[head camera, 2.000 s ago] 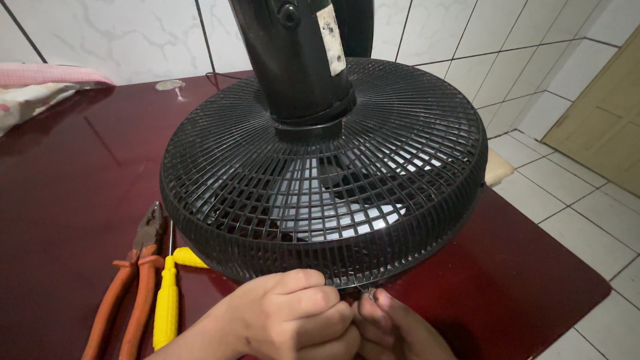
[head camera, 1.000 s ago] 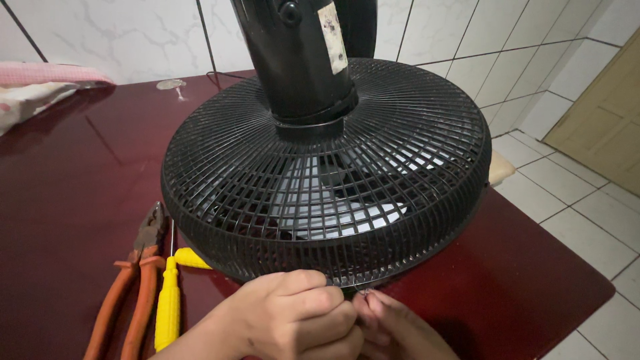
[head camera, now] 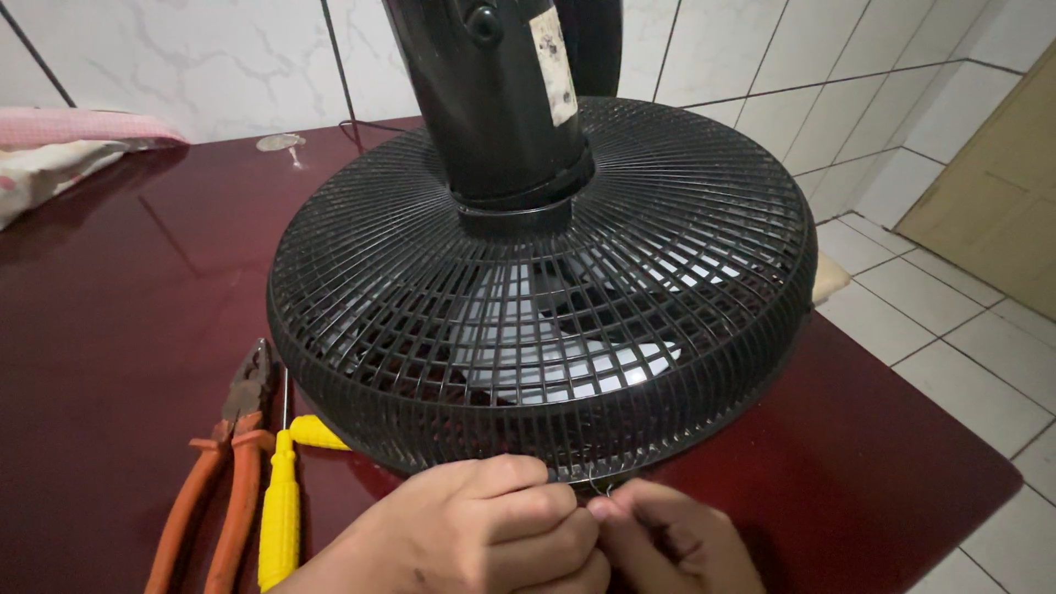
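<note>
A black electric fan lies face down on the dark red table, its plastic grille (head camera: 528, 330) uppermost and its motor housing (head camera: 503, 107) rising from the centre. Pale blades (head camera: 511, 338) show through the bars. At the near rim, my left hand (head camera: 495, 528) has its fingers curled against the edge of the grille; whatever its fingertips grip is mostly hidden. Close beside it, my right hand (head camera: 676, 536) pinches a thin wire (head camera: 596, 483) between thumb and forefinger. The wire curves at the rim of the grille.
Left of the fan lie pliers with orange handles (head camera: 235, 495) and a screwdriver with a yellow handle (head camera: 281, 516). Another yellow handle (head camera: 318, 432) touches the rim area. A patterned cloth (head camera: 74, 148) is at the back left. The table's right corner (head camera: 1011, 483) overhangs the tiled floor.
My right fingertips have shifted slightly at the rim, and a curved bit of wire shows more plainly between the hands. The fan and tools have stayed in place.
</note>
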